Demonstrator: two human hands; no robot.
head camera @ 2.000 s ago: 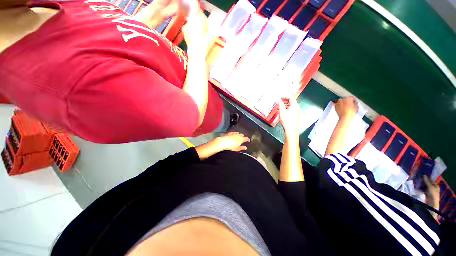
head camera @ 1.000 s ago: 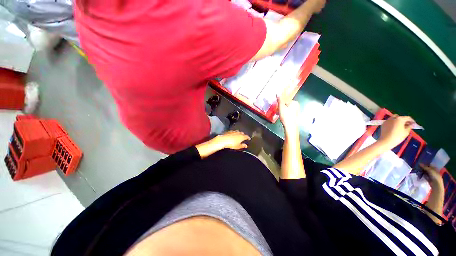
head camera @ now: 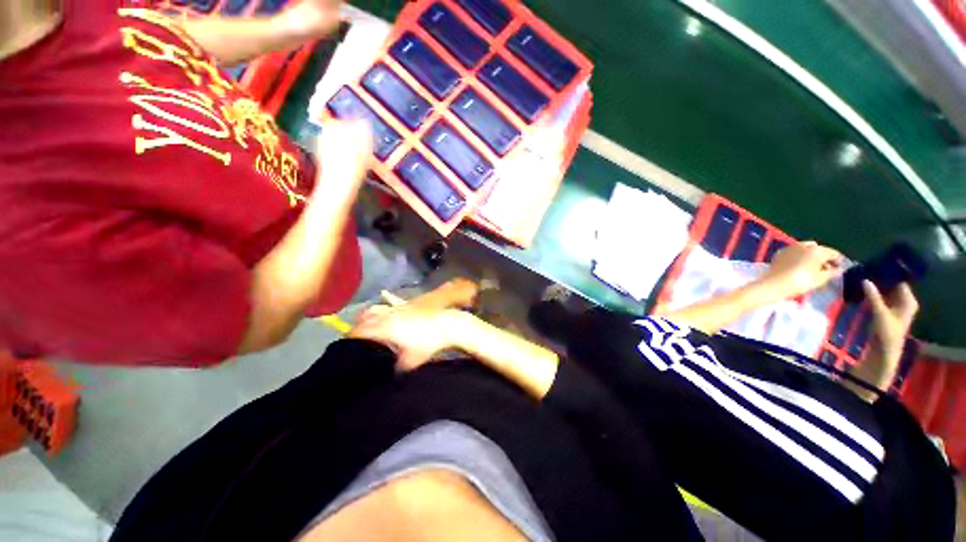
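Observation:
An orange-red tray [head camera: 458,224] with two rows of dark phones [head camera: 462,150] lies on a stack at the bench edge, in front of me. Whitish sleeves [head camera: 521,191] show at the stack's right side, below the top tray. My right hand [head camera: 408,326] is blurred and lies across my left hand in front of my waist, off the tray. Of my left hand [head camera: 458,293] mainly the fingers show beyond it; the rest is hidden. I cannot tell whether either hand holds anything.
A person in a red shirt [head camera: 138,222] stands close at left, one blurred hand at the tray's left edge. White sheets [head camera: 644,238] lie right of the stack. A person with striped sleeves at right handles a dark phone [head camera: 890,270] above another tray. Orange crates [head camera: 40,408] stand on the floor.
My right hand has left the tray stack and come over my left hand. A tray of uncovered phones now tops the stack, where sleeve-covered phones lay. The red-shirted person has moved left.

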